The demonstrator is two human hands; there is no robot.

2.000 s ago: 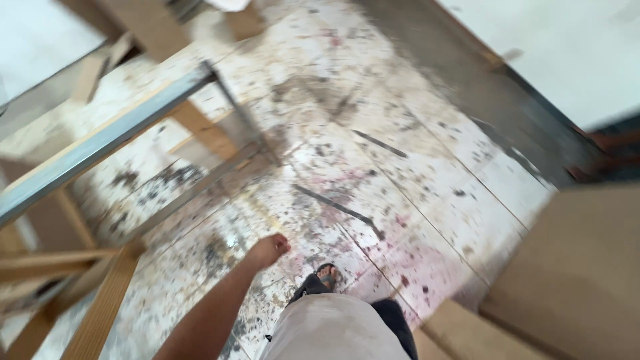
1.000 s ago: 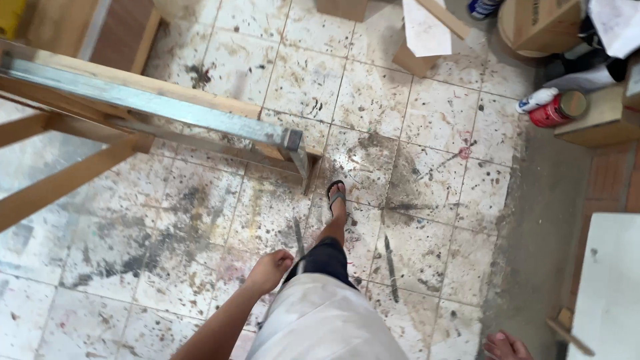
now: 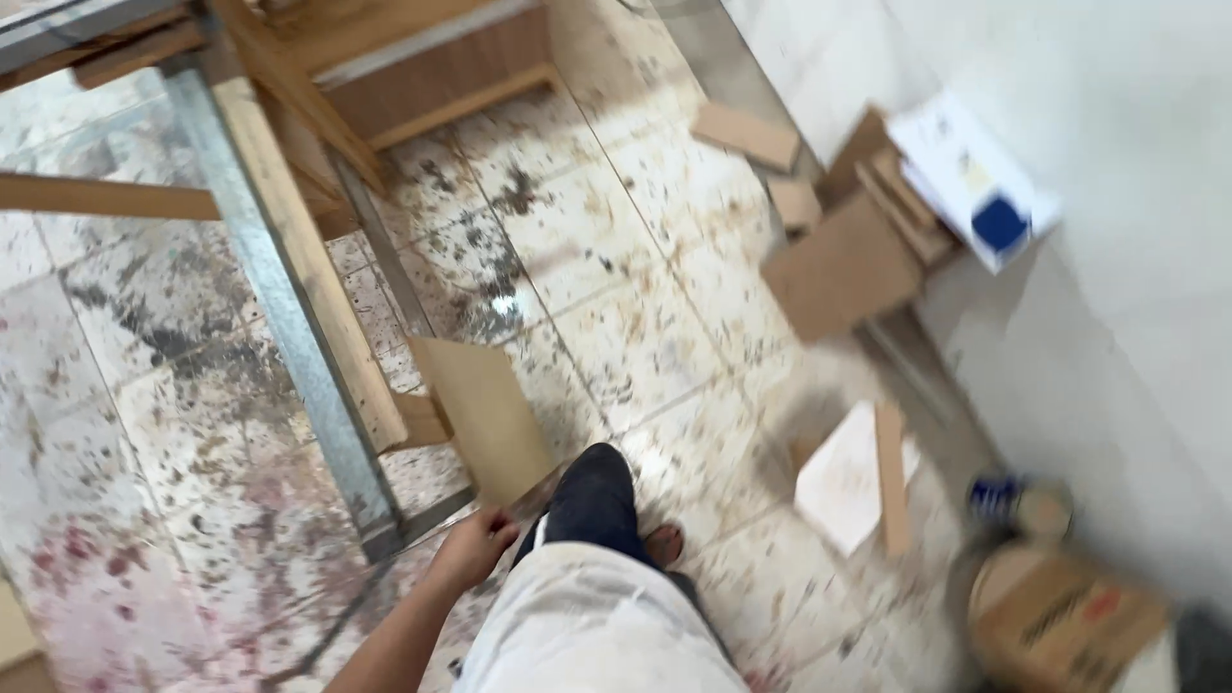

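Observation:
My left hand (image 3: 475,549) hangs low beside my thigh, its fingers curled, near the lower edge of a tan board (image 3: 486,419). Whether it grips anything is unclear. That board leans by the end of a metal-edged wooden frame (image 3: 289,318), whose grey metal bar runs up to the left. My right hand is out of view.
Paint-spotted tiles (image 3: 664,337) make up the floor. Cardboard or board pieces (image 3: 842,265) and papers (image 3: 972,183) lie along the wall at right. A white sheet with a wood strip (image 3: 893,481), a can (image 3: 996,496) and a cardboard box (image 3: 1068,616) are lower right.
The view has turned and shifted along the floor. My left hand remains low at my side. A hand seen at the lower right one second ago is out of view.

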